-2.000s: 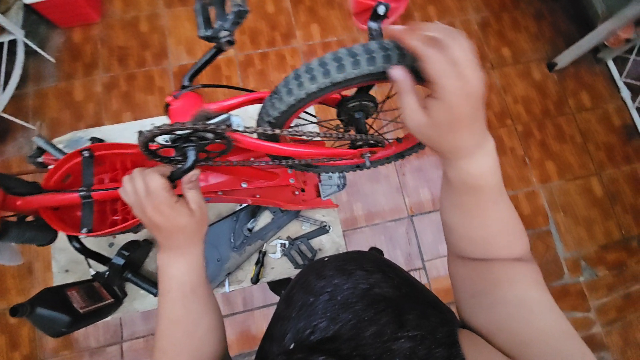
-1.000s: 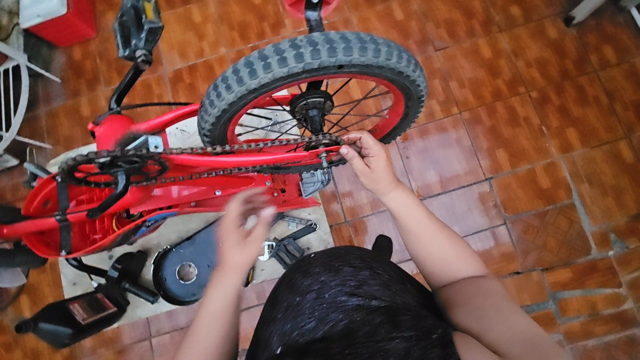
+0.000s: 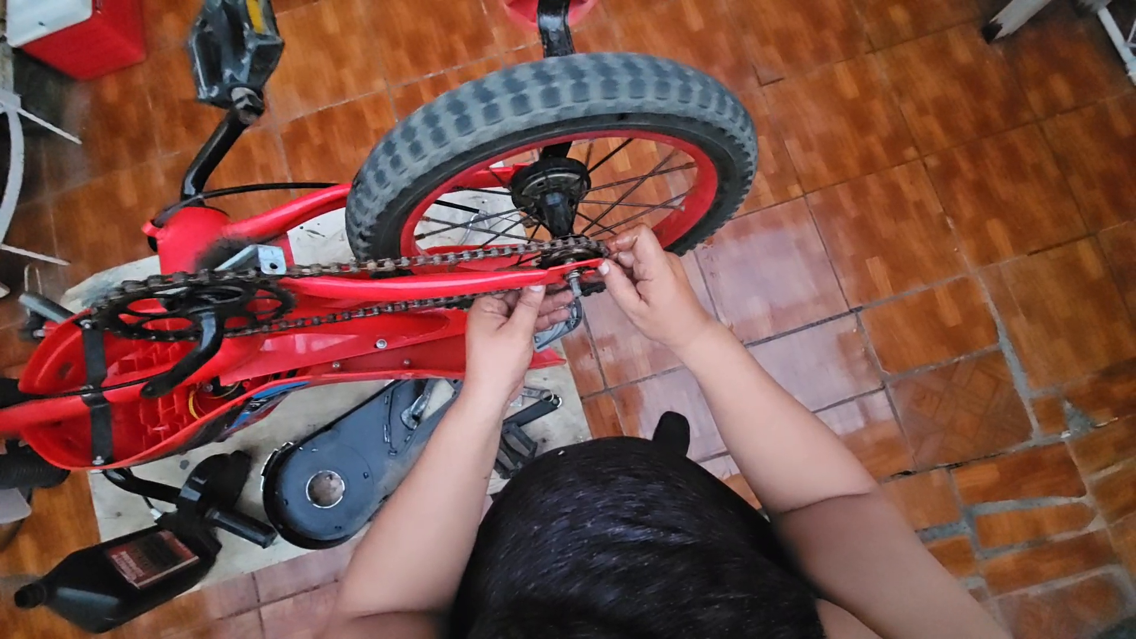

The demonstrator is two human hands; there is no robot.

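Observation:
A red child's bicycle frame [image 3: 390,286] lies upturned, its rear wheel [image 3: 550,98] at the centre. The bicycle chain [image 3: 426,263] runs from the black chainring [image 3: 191,306] to the rear sprocket by the axle. My left hand [image 3: 510,333] is at the red frame tube and the lower chain run, thumb on top, the other fingers partly behind the tube. My right hand [image 3: 648,288] has thumb and forefinger pinched at the rear end of the tube, beside the sprocket and axle bolt [image 3: 574,284]. Whether the fingertips grip the chain or the frame end is hidden.
A black chain guard [image 3: 333,488], a black bottle [image 3: 120,568] and a loose pedal [image 3: 515,444] lie below the bicycle on or beside a pale sheet [image 3: 564,404]. A crank with a pedal [image 3: 235,53] sticks up at upper left. The head fills the lower middle.
My left hand has moved from above the chain guard up to the frame tube. My right hand stays near the rear axle. Two seconds ago it was at the tyre, and my left hand at the crank.

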